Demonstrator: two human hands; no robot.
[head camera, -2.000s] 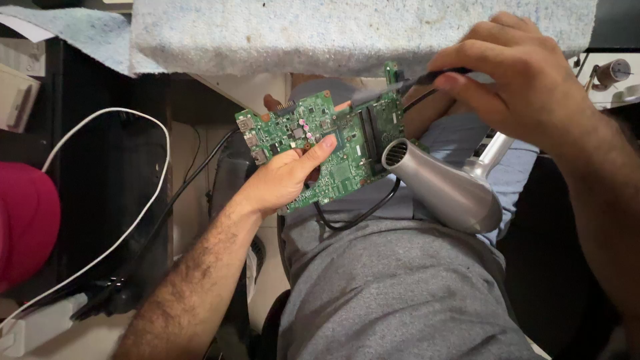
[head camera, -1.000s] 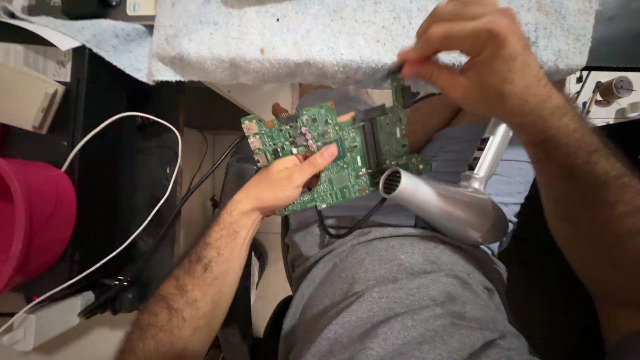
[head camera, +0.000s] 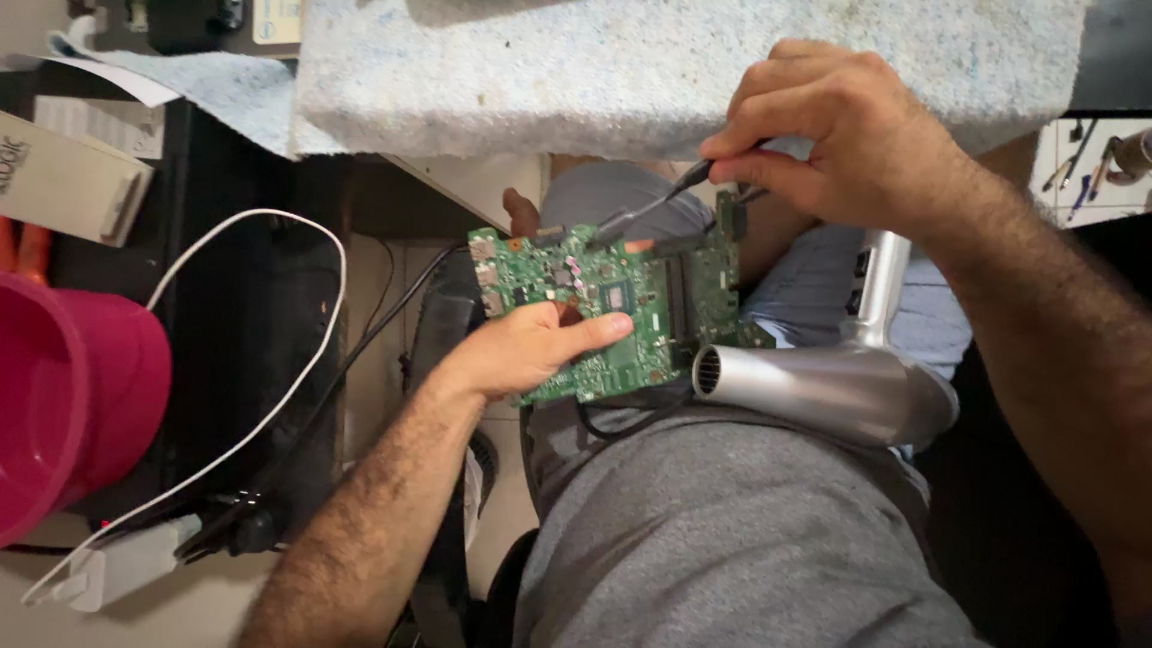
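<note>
My left hand (head camera: 540, 346) grips a green laptop circuit board (head camera: 630, 351) by its near left part, thumb on top beside a square chip; its other fingers are hidden below. My right hand (head camera: 810, 135) pinches the dark handle of a thin tool (head camera: 688, 180), perhaps a brush. The slender end of this tool points down left to the board's far edge; whether it touches cannot be told. A silver hair dryer (head camera: 810, 391) lies on my lap, its round grille facing the board's near right corner.
A pale speckled cloth (head camera: 540, 81) covers the work surface beyond the board. At the left are a pink bucket (head camera: 117, 387), a white cable (head camera: 315, 360), a white power adapter (head camera: 135, 562) and a beige box (head camera: 63, 175). Pens (head camera: 1080, 175) lie at the right. A black cord (head camera: 621, 434) loops below the board.
My right hand has shifted from the board's far right corner toward the left, bringing the tool's thin end to the far edge's left half. My left hand keeps its hold on the board.
</note>
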